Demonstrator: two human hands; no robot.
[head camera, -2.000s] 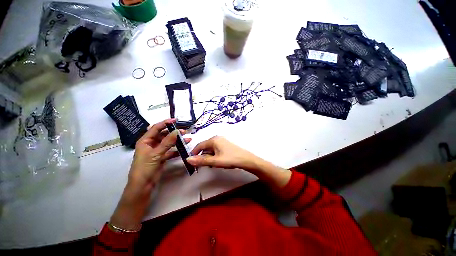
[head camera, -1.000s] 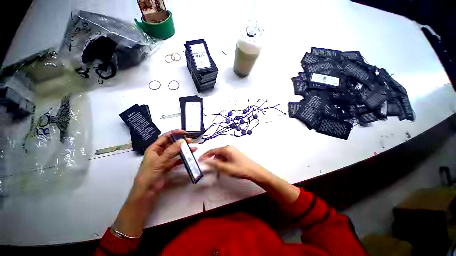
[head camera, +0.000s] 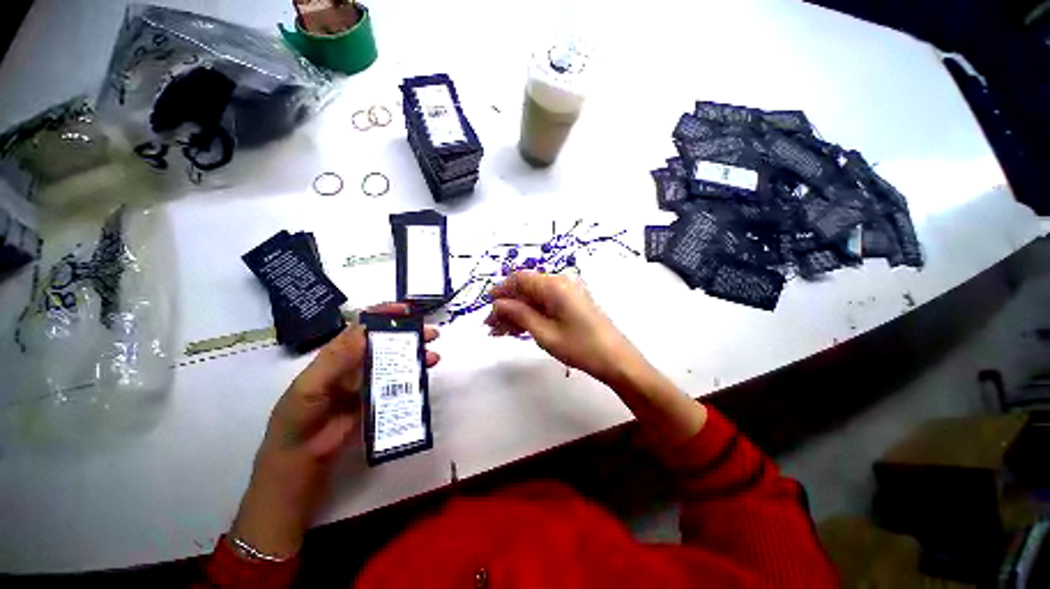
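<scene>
My left hand (head camera: 322, 385) holds a black barcode hang tag (head camera: 397, 389) upright, its white label facing me; whether another card lies behind it cannot be told. My right hand (head camera: 561, 320) is over the near edge of the tangle of dark hang tag strings (head camera: 541, 255), fingers bent and thumb near the fingertips; whether it grips a string cannot be told. The small near stack of barcode tags (head camera: 424, 255) lies just beyond my left hand. A fanned pile of printed hang tags (head camera: 296, 288) lies left of it.
A reserve tag stack (head camera: 442, 129) and a drink cup (head camera: 550, 109) stand farther back. A heap of strung tags (head camera: 771, 201) lies right. Clear plastic bags (head camera: 104, 334), rubber bands (head camera: 328, 183), a green holder (head camera: 343, 44) and a yellowish measuring strip (head camera: 236, 338) are left.
My left hand has turned the tag from a slant to face me. My right hand has moved away from the tag, up and right to the strings.
</scene>
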